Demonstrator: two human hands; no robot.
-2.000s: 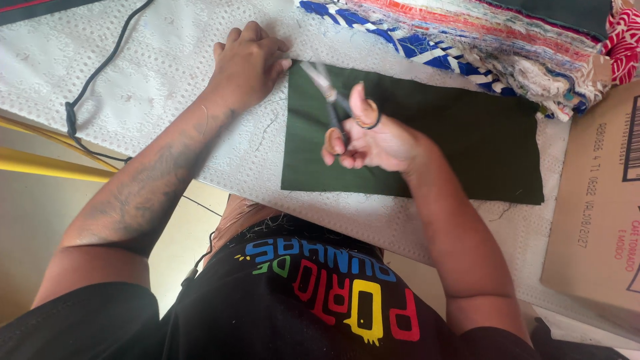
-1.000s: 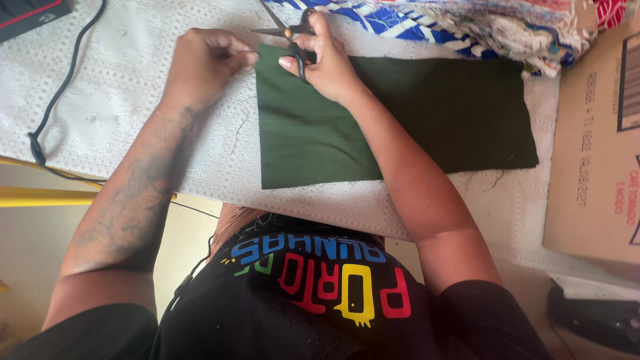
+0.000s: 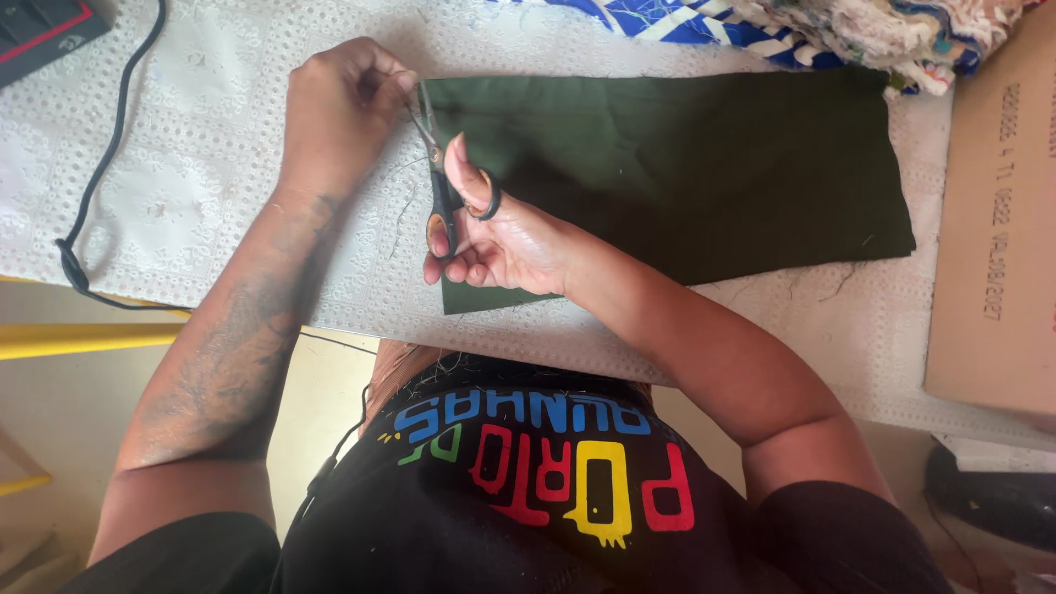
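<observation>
A dark green fabric piece [image 3: 676, 165] lies flat on the table, a few loose threads along its lower edge. My right hand [image 3: 503, 239] has thumb and fingers through the black handles of the scissors [image 3: 436, 157]. Their slightly parted blades point away from me, at the fabric's top left corner. My left hand [image 3: 351, 107] pinches something very thin with thumb and forefinger, right beside that corner and the blade tips; it looks like a thread or the corner's edge, but I cannot tell which.
A white patterned tablecloth [image 3: 223, 107] covers the table. Blue-and-white cloth [image 3: 668, 21] and frayed fabrics [image 3: 907, 33] lie at the back right, near a cardboard box [image 3: 998, 223]. A knotted black cord [image 3: 111, 157] crosses the left side, below a black-and-red object [image 3: 45, 29].
The scissors have turned from lying across the fabric's top left corner to pointing away from me along its left edge. My right hand has come nearer my body.
</observation>
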